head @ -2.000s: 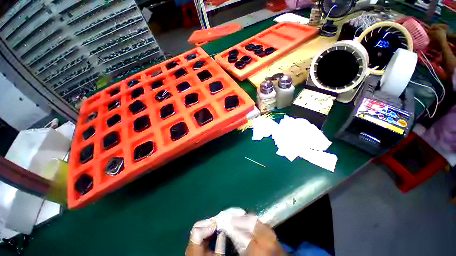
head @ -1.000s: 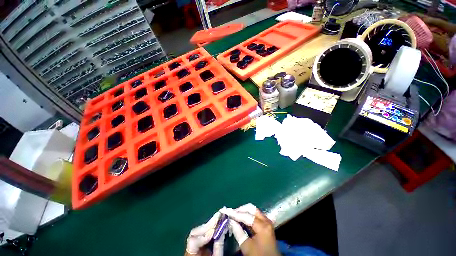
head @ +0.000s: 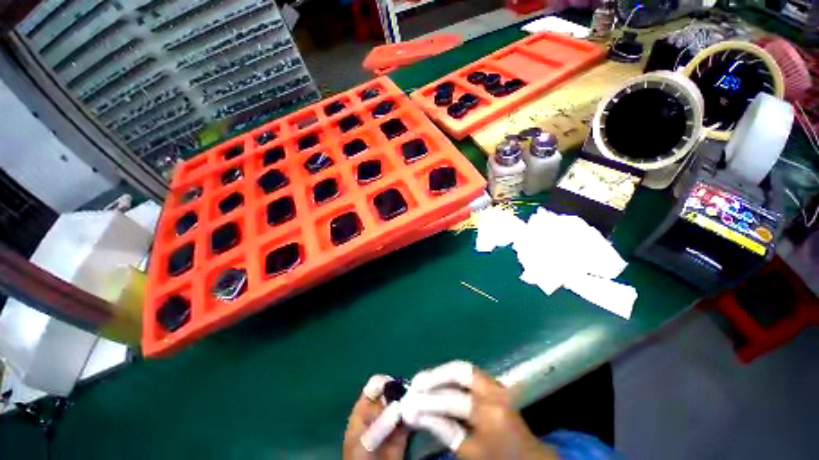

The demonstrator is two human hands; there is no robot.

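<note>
A small dark watch head (head: 394, 390) is between my hands at the bottom centre, mostly hidden by fingers. My left hand (head: 375, 422), with white finger cots, grips it from the left. My right hand (head: 453, 409), also in white finger cots, lies over its right side; whether it holds a wipe cannot be told. The large orange-red foam tray (head: 251, 241) stands tilted on a stack at the left, with dark watch heads in its pockets. White wipes (head: 566, 252) lie in a loose pile to its right.
Two solvent bottles (head: 541, 164) stand right of the tray, beside a dark box with a pale top (head: 600, 184). A second foam tray (head: 530, 76) lies behind. A thin stick (head: 478, 291) lies on the green mat (head: 359, 332). Round fans (head: 648, 121) and a tape holder (head: 718, 225) stand right.
The purple-glinting watch head, upright between the fingers a second ago, now shows as a small dark piece. My right hand has moved over it. The view has shifted, moving the bench things rightward.
</note>
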